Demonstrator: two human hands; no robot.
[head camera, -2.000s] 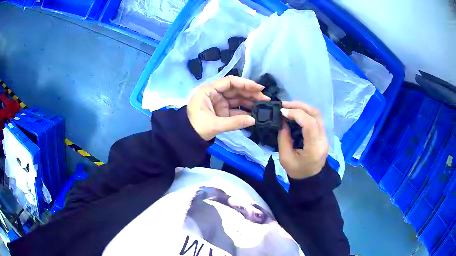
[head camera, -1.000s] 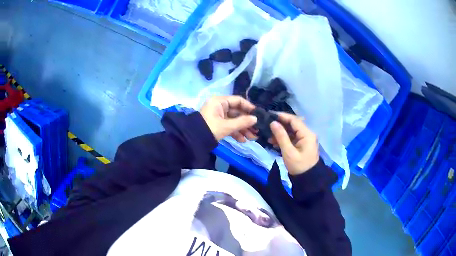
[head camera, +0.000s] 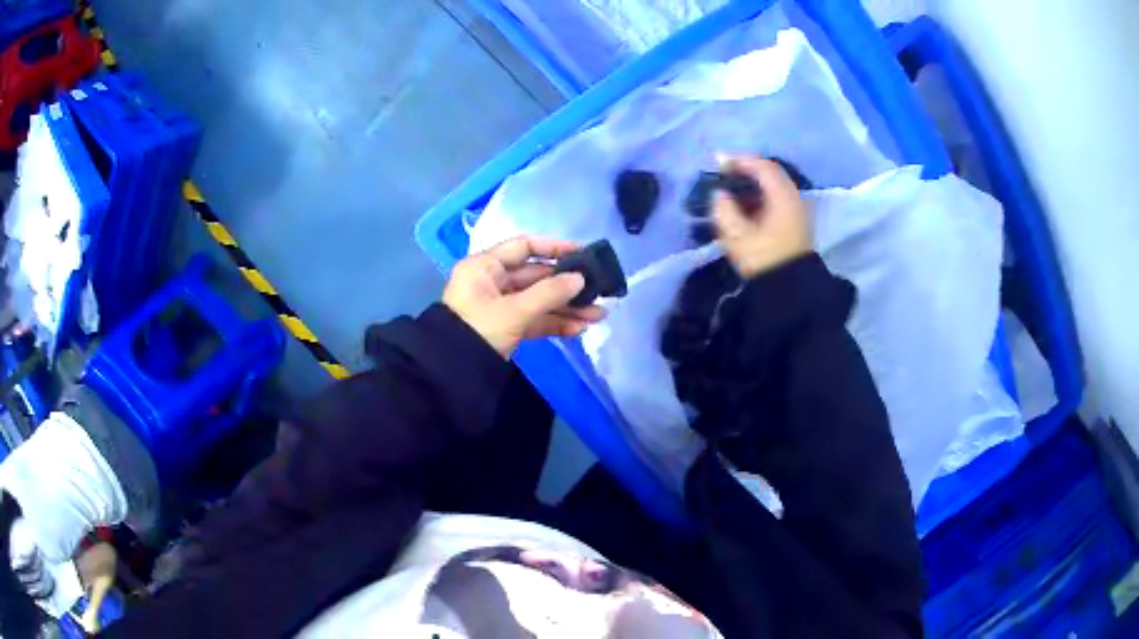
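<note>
My left hand (head camera: 518, 297) holds a black moulded housing (head camera: 597, 272) between thumb and fingers, over the near left edge of the blue tray (head camera: 500, 175). My right hand (head camera: 764, 219) is over the tray's middle, blurred, with a dark part at its fingertips; whether it grips the part or touches it among others cannot be told. One black housing (head camera: 636, 200) lies apart on the white liner sheet (head camera: 562, 200). More black parts (head camera: 702, 318) lie heaped beside my right forearm, partly hidden by the sleeve.
Blue crates (head camera: 144, 187) stand at the left, with a blue stool (head camera: 187, 356) and a red stool (head camera: 44, 69). A seated person's arm (head camera: 98, 568) shows at the lower left. Floor tape (head camera: 250, 268) runs beside them. More blue crates (head camera: 1037, 537) stand at the lower right by the wall.
My hands have moved apart; the right one has reached further into the tray, while the left one holds a housing. The view has turned, and the liner now lies flatter over the tray's right side.
</note>
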